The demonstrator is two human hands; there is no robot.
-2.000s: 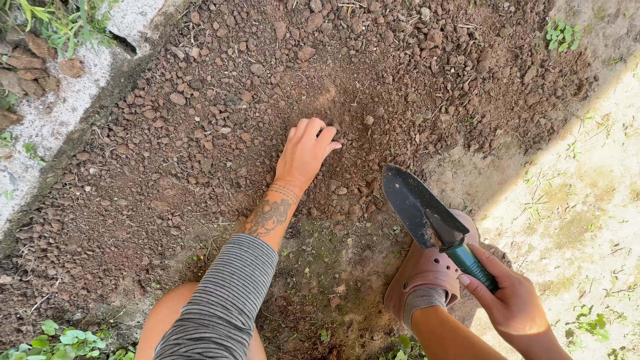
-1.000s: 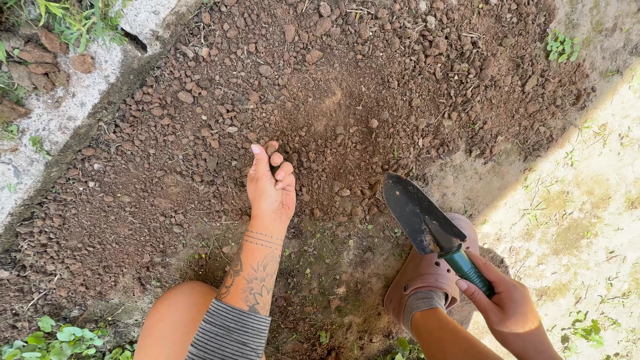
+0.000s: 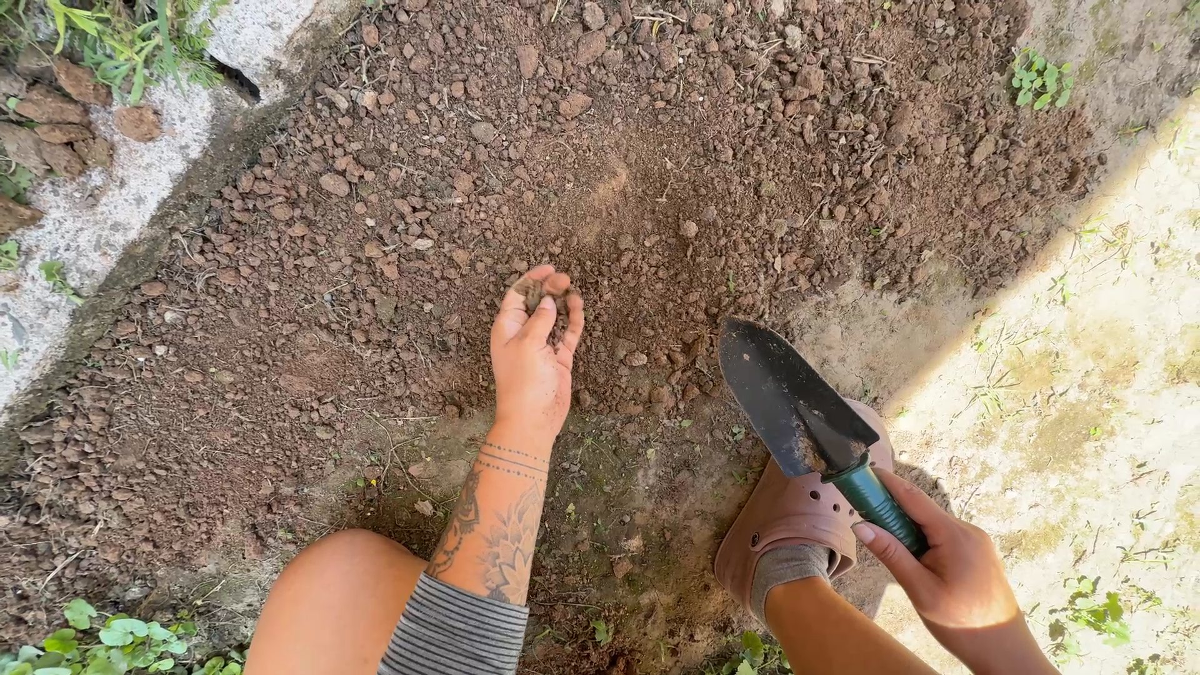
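Observation:
My left hand [image 3: 536,347] is turned palm up over the loose brown soil [image 3: 422,244], its curled fingers and thumb around some crumbly clods of soil [image 3: 553,302]. My right hand [image 3: 947,562] grips the green handle [image 3: 879,506] of a garden trowel. The trowel's dark metal blade [image 3: 787,394] has bits of soil on it and points up and to the left, above the clog and the soil's near edge.
A concrete edging [image 3: 103,225] runs along the left, with broken clods [image 3: 56,122] and grass by it. A pink clog [image 3: 787,525] is on my foot beneath the trowel. Small green plants [image 3: 1041,80] grow at the upper right, others [image 3: 122,642] at the lower left. Sunlit ground [image 3: 1059,394] lies right.
My left hand was palm down on the soil, then lifted and moved left, and is now turned palm up with clods showing in it. My right hand has kept the trowel nearly still.

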